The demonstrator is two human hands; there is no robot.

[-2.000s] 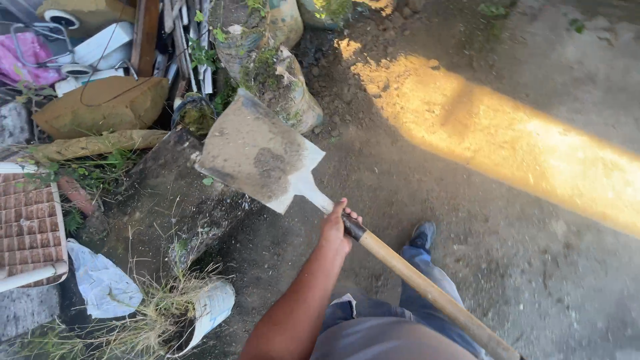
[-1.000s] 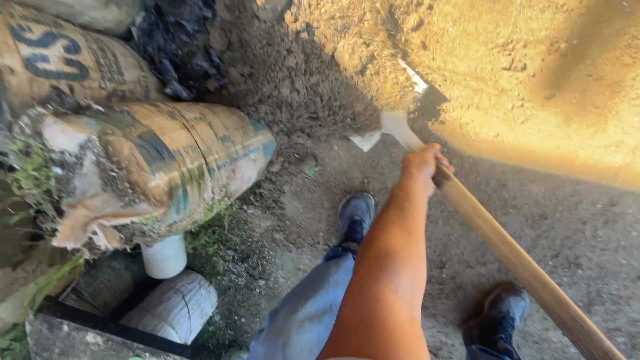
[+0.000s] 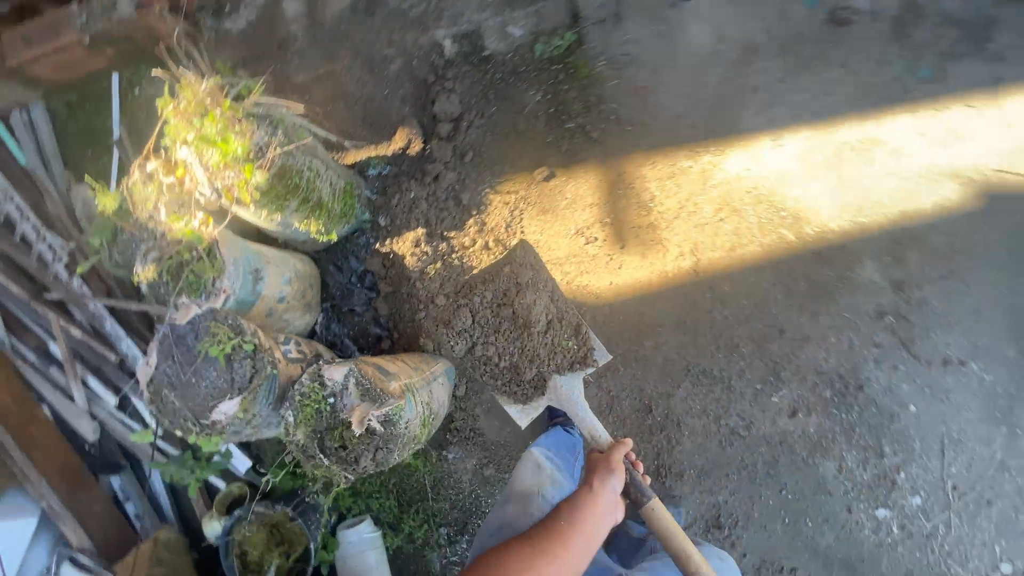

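A square-bladed shovel [image 3: 566, 392] carries a heap of brown soil [image 3: 524, 328] on its blade. My left hand [image 3: 612, 480] is closed round the lower end of its shaft, close to the metal socket. The wooden handle [image 3: 678, 540] runs down out of the bottom edge of the view. My right hand is not visible. Beyond the blade, loose soil [image 3: 416, 280] lies on the ground, partly in shade and partly in a strip of sunlight.
Several soil-filled sacks [image 3: 416, 388] with weeds stand left of the blade. Farther left are piled wood strips [image 3: 72, 344]. A round pot [image 3: 268, 540] and a white cylindrical container [image 3: 362, 548] sit at lower left. Hard ground [image 3: 800, 384] stretches to the right.
The shovel blade was at the soil pile one second ago and now bears a heap of soil. Two seconds ago it held only a thin layer. The view has shifted greatly.
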